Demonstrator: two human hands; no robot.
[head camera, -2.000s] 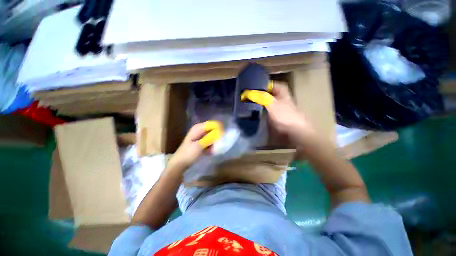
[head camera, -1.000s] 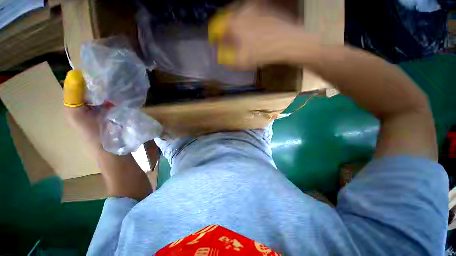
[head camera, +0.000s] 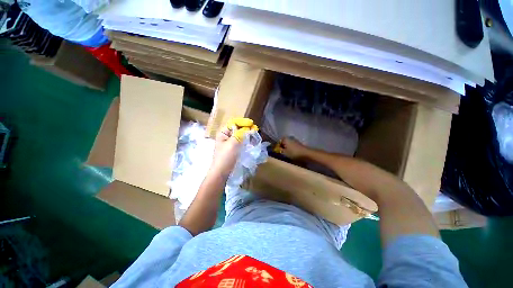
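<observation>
My left hand (head camera: 233, 140), with yellow finger cots, is closed on crinkly clear poly bags (head camera: 251, 154) at the near left rim of the open carton (head camera: 430, 129). My right hand (head camera: 288, 148), also with yellow cots, reaches down inside the carton at its near left corner. Its fingertips are partly hidden and I cannot tell whether they hold anything. Dark bagged parts (head camera: 337, 107) lie along the far side of the carton's inside. A pale grey-white flat patch (head camera: 315, 132) lies in front of them.
White sheets (head camera: 337, 31) top cardboard stacks beyond the carton. A black housing (head camera: 469, 22) lies on them at right, more at left. A waste carton (head camera: 148, 135) with white crumpled bags stands at left. A black bin liner (head camera: 478, 169) is at right. A worker's pale clothing shows upper left.
The black housing has left my right hand and the carton opening; one now shows on the sheets at right. My right hand is down inside the carton. My left hand still holds bags.
</observation>
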